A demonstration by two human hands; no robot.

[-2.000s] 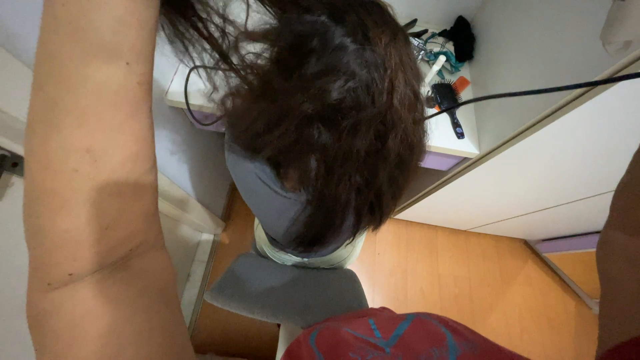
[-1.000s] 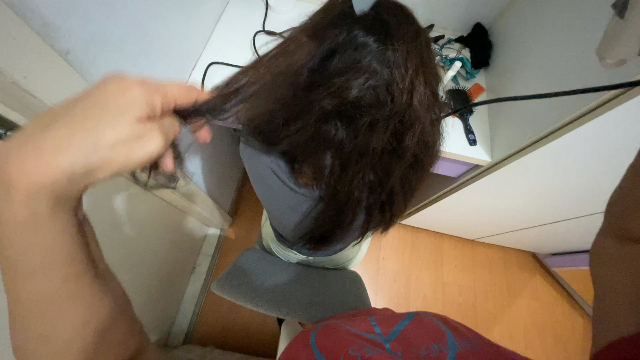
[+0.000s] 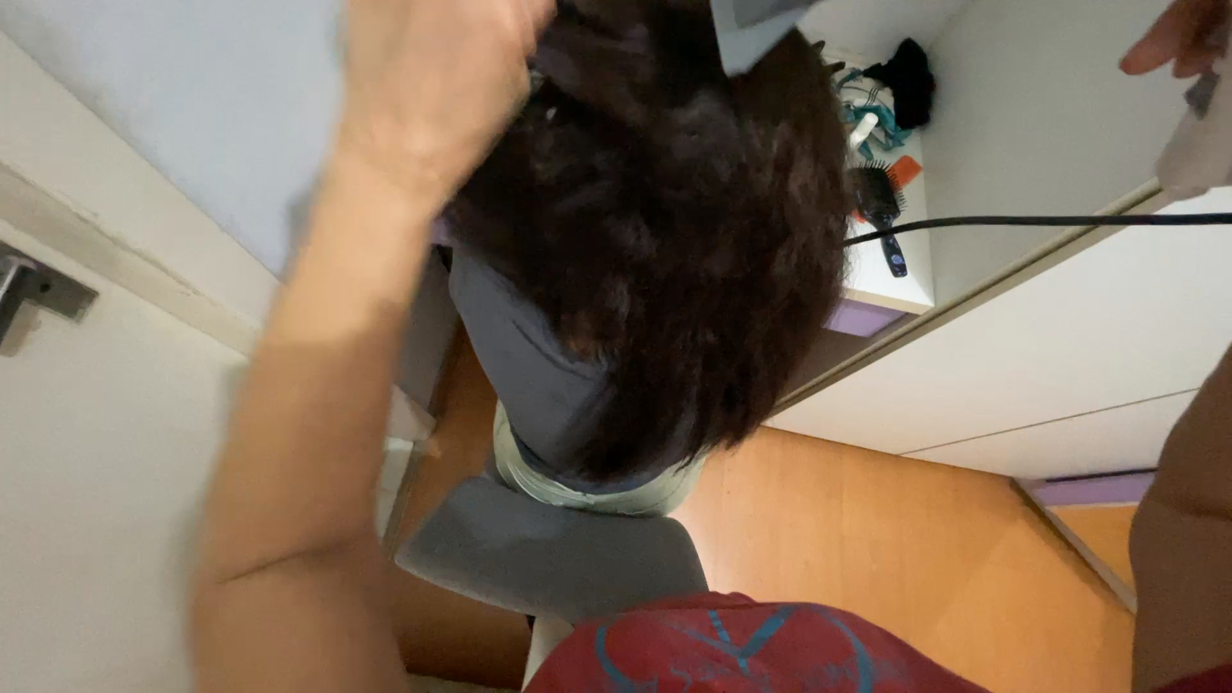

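Note:
Long dark brown hair [image 3: 654, 231] hangs over the back of a person in a grey top [image 3: 529, 337], who sits on a grey chair [image 3: 558, 558]. My left hand [image 3: 443, 87], blurred, is curled at the upper left of the hair and closed on some of it; the fingertips are cut off or hidden. A flat, pale grey object [image 3: 756, 34] overlaps the hair at the top edge; whatever holds it is out of view. Fingers that appear to belong to my right hand [image 3: 1179, 43] show at the upper right corner, their grip unclear.
A white shelf [image 3: 910, 279] beyond the hair bears a black hairbrush [image 3: 878, 197], an orange item [image 3: 903, 171] and a black fabric item [image 3: 910, 82]. A black cord [image 3: 1039, 221] crosses from the right. White door [image 3: 106, 500] at left, white cabinet [image 3: 1020, 356] at right.
My left hand, which held a stretched lock out to the left a second ago, is now higher and closer to the head. Fingers have come into view at the upper right.

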